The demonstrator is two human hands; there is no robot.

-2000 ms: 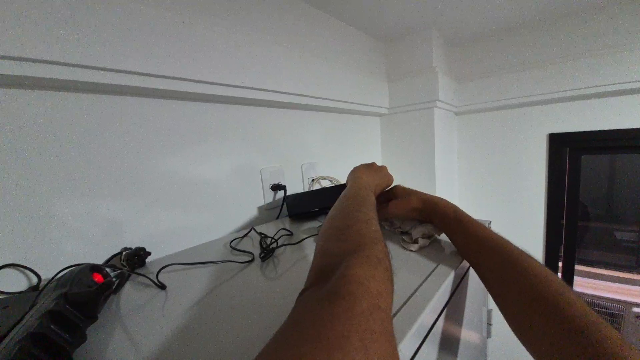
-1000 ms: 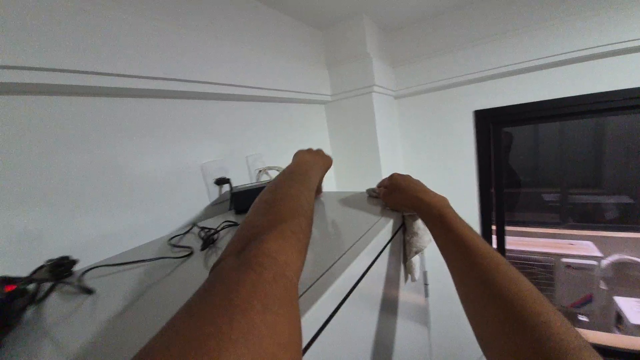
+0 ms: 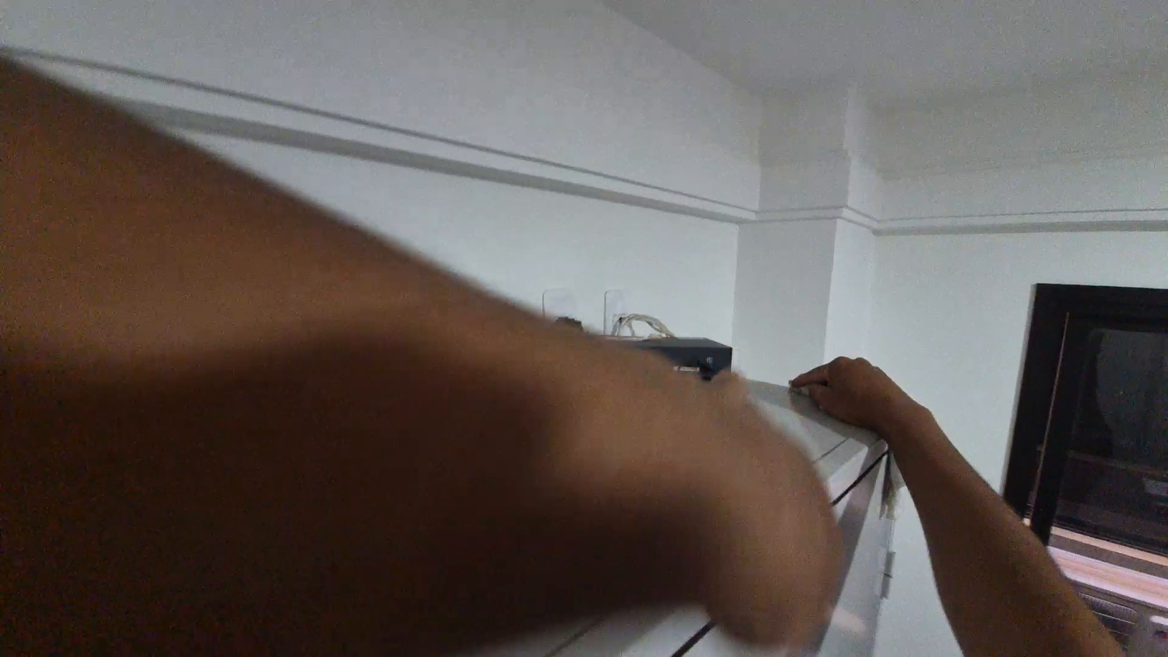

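Observation:
My left hand (image 3: 757, 529) is large and blurred in front of the camera, over the front of the grey cabinet top (image 3: 776, 401); its fingers are not clear. My right hand (image 3: 853, 392) rests at the far right corner of the cabinet top, its fingertips on the surface. A pale cloth (image 3: 891, 488) hangs down the cabinet's side just below my right wrist; whether the fingers grip part of it is hidden. A black electronic box (image 3: 689, 351) sits at the back, partly behind my left arm.
Wall outlets (image 3: 616, 306) with a black plug (image 3: 569, 324) and whitish cables (image 3: 643, 324) are behind the box. A column (image 3: 789, 283) stands in the wall corner. On the right is a black-framed window (image 3: 1049, 392). My left arm hides much of the cabinet top.
My left hand has come back from beside the black box towards the camera. My right hand, nearer the box two seconds ago, is at the right corner, and the cloth hangs over the side.

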